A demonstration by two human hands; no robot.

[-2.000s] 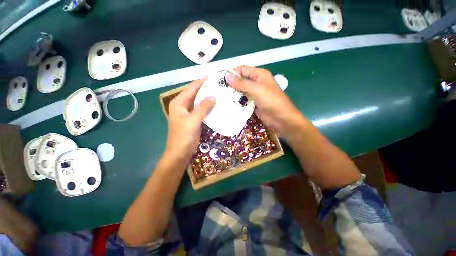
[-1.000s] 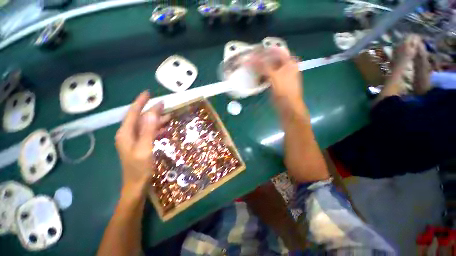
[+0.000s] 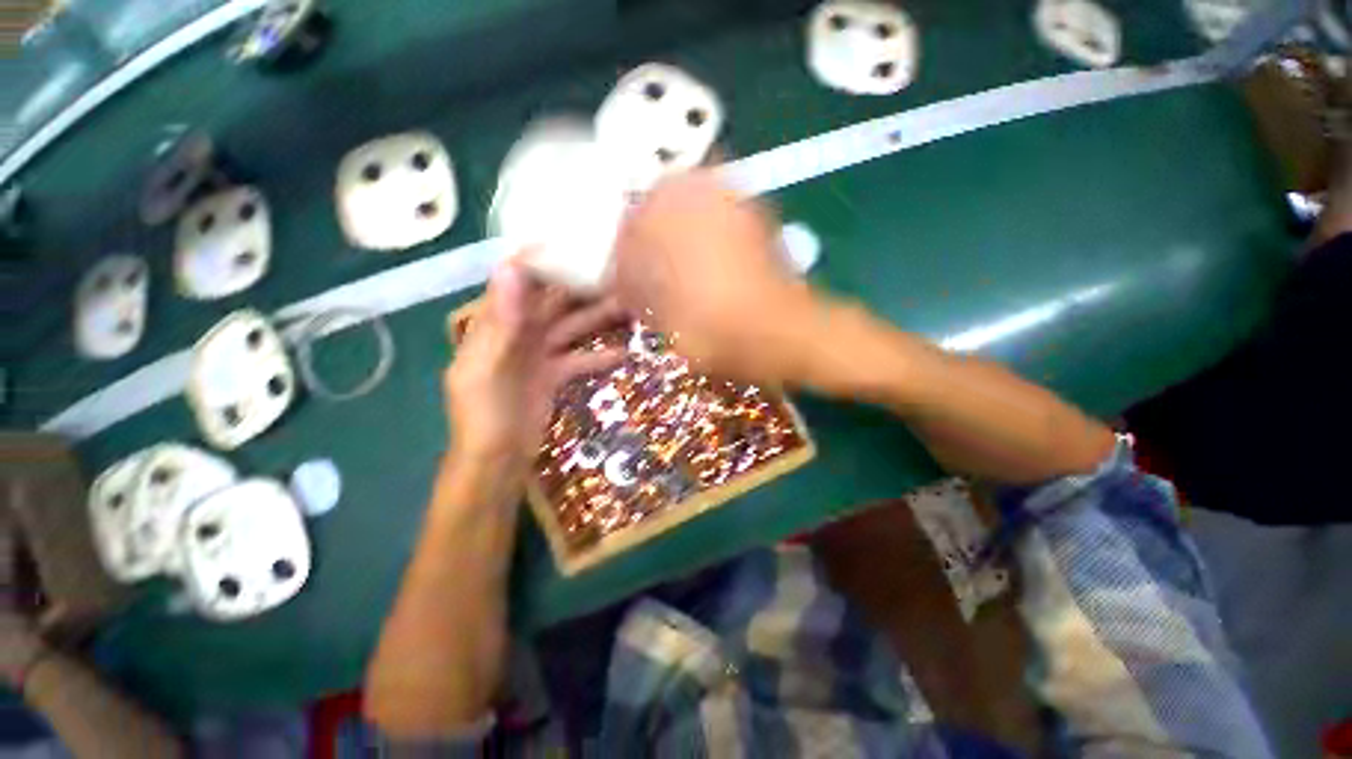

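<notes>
A blurred white housing (image 3: 552, 200) is above the far left corner of the parts box. My right hand (image 3: 712, 267) is at its right edge with the fingers closed on it; the fingertips are blurred. My left hand (image 3: 512, 363) is below it, over the box's left side, fingers spread and one fingertip near the housing's lower edge; blur hides whether it grips. The tan parts box (image 3: 690, 522) holds a loose heap of shiny copper pieces with some silver-looking ones.
Behind the box, a housing (image 3: 657, 122) lies beside the pale strip (image 3: 979, 126). More housings lie along the green bench, with several overlapping ones (image 3: 245, 549) at left. A thin ring (image 3: 344, 353) and white discs (image 3: 315, 486) lie nearby. Other people's arms show at both edges.
The view has swung left. My right hand has come back from the far right side of the strip to the box, and a white housing is now between my hands.
</notes>
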